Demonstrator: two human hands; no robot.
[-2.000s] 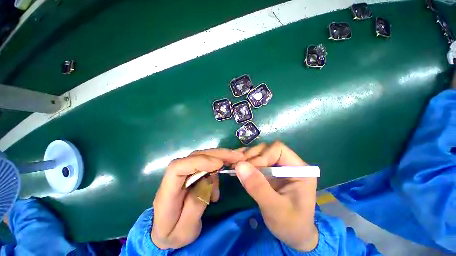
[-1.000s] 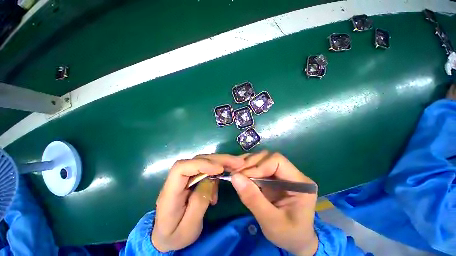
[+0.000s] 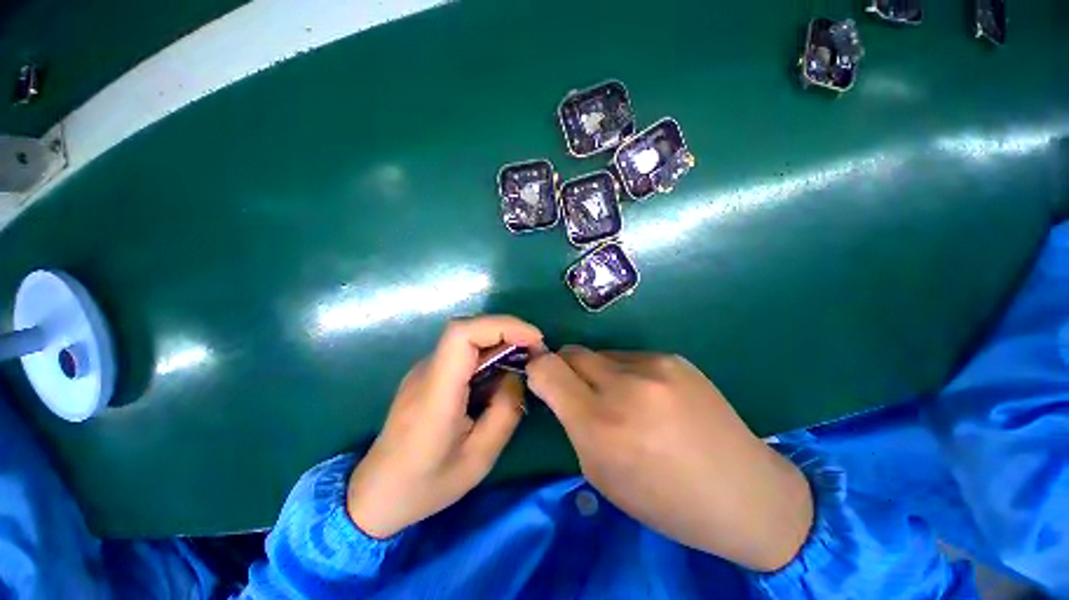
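Observation:
My left hand (image 3: 443, 416) holds a watch case (image 3: 502, 359) between thumb and fingers, tilted, its shiny rim and dark inside partly showing. My right hand (image 3: 656, 434) is turned back-up, its fingertips meeting at the case's right side. The tweezers do not show; whether they are under my right hand cannot be told. Several open watch units (image 3: 590, 208) lie clustered on the green worktop (image 3: 387, 234) beyond my hands, dark inside with metallic rims.
Another unit (image 3: 830, 55) lies at the upper right, with two more cut by the top edge. A white fan base (image 3: 66, 347) stands at left. A white rail (image 3: 211, 59) crosses the upper left, with a unit (image 3: 27, 82) beyond it. Blue sleeves (image 3: 1008, 399) of a person are at right.
My right hand has rolled over so its back faces up, and the tweezers have gone from sight. The camera view has shifted closer, with the units larger and the fan grille out of frame.

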